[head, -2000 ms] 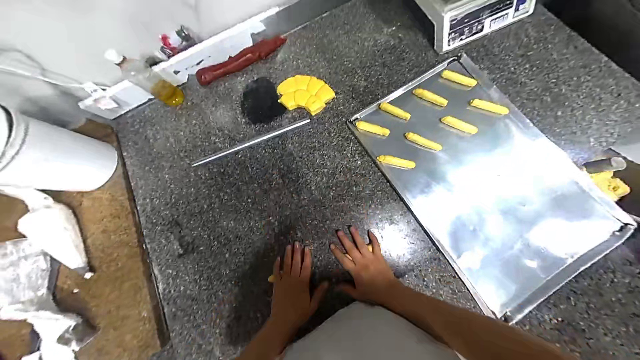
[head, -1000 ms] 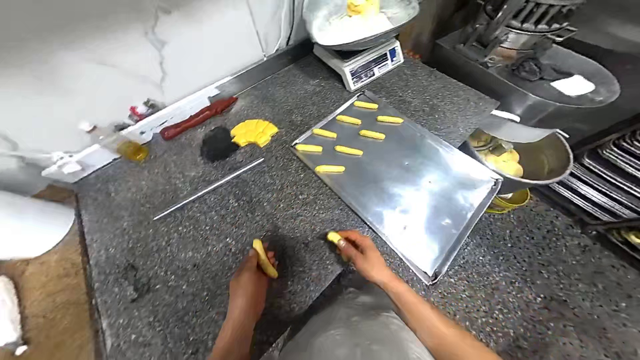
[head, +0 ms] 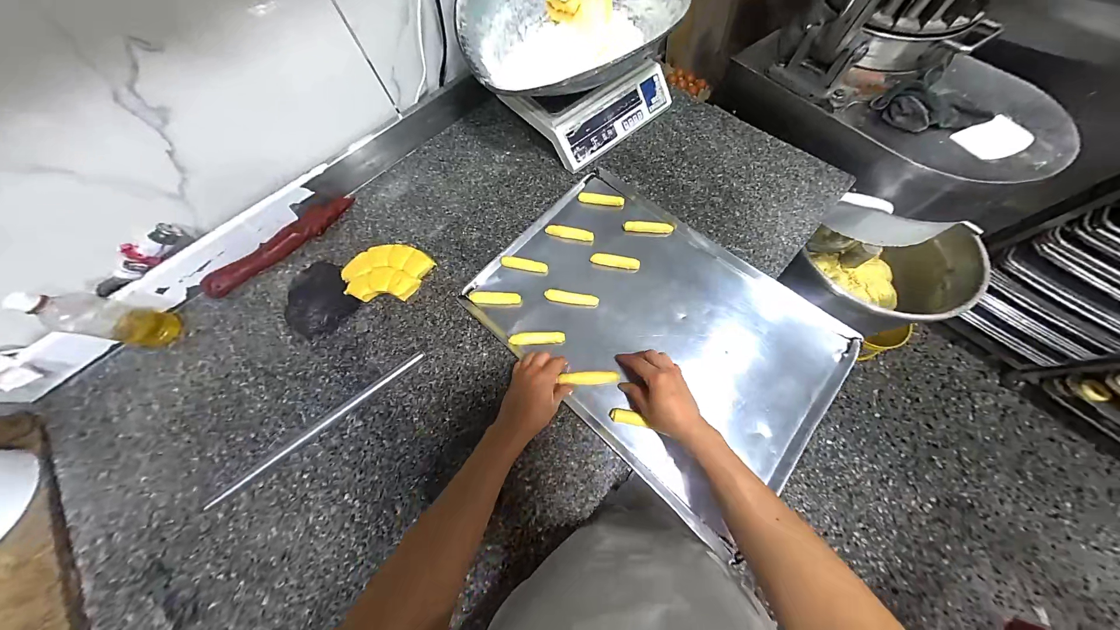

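A metal baking tray (head: 700,297) lies on the speckled counter with several yellow dough sticks (head: 571,298) spaced over its far left part. Over the tray's near left edge, my left hand (head: 534,394) has its fingers on the left end of one dough stick (head: 588,378). At that stick's right end is my right hand (head: 658,389), its fingertips close to or on it. Another dough stick (head: 628,417) lies on the tray, partly under my right hand. Left of the tray are a fan of yellow dough pieces (head: 388,271), a dark lump (head: 320,299) and a thin metal rod (head: 313,430).
A digital scale (head: 604,122) with a flour-filled pan stands at the back. Along the wall lie a dark red elongated thing (head: 278,247) and a bottle of yellow liquid (head: 105,318). A metal pot (head: 927,271) holding yellow dough is right of the tray, near racked trays (head: 1050,280).
Both hands have moved from the counter to the tray, where two more dough sticks now lie. One second ago each hand held a dough piece over the counter. The view has swung right.
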